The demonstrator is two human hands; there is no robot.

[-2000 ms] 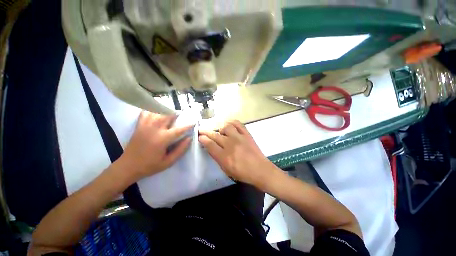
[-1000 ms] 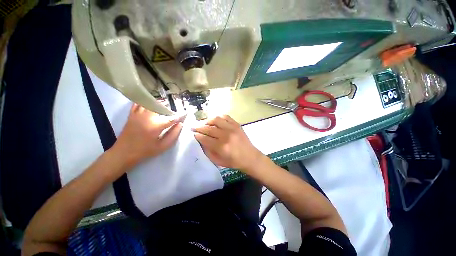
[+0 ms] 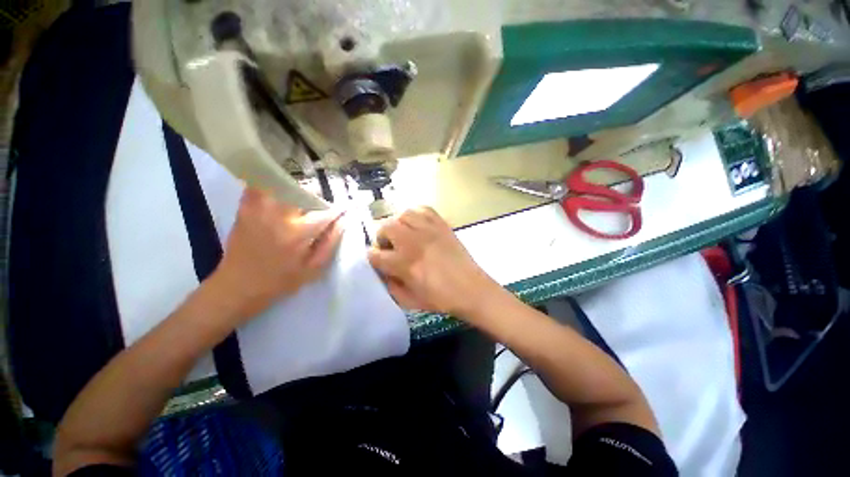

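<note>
A white panel (image 3: 322,340) lies at the machine's front, its near end over the table edge, with a black panel (image 3: 229,365) showing along its left side. My left hand (image 3: 275,244) lies on the white panel, fingertips close to the presser foot (image 3: 377,200) under the bright lamp. My right hand (image 3: 424,261) is just right of it, fingers curled, thumb and fingers pinching the panel's right edge near the needle. Glare hides the needle and the exact contact of the left fingertips.
The lockstitch machine (image 3: 438,84) spans the top. Red-handled scissors (image 3: 604,198) lie on the bed right of my right hand. An orange object (image 3: 764,94) sits at the head's right end. White pieces (image 3: 666,345) hang below right. Black pieces (image 3: 65,214) lie left; a blue basket (image 3: 210,447) is below.
From two seconds ago, the raised fold between my hands has flattened and the panel's near end has shifted. My right fingers have curled more tightly. The camera view has shifted slightly.
</note>
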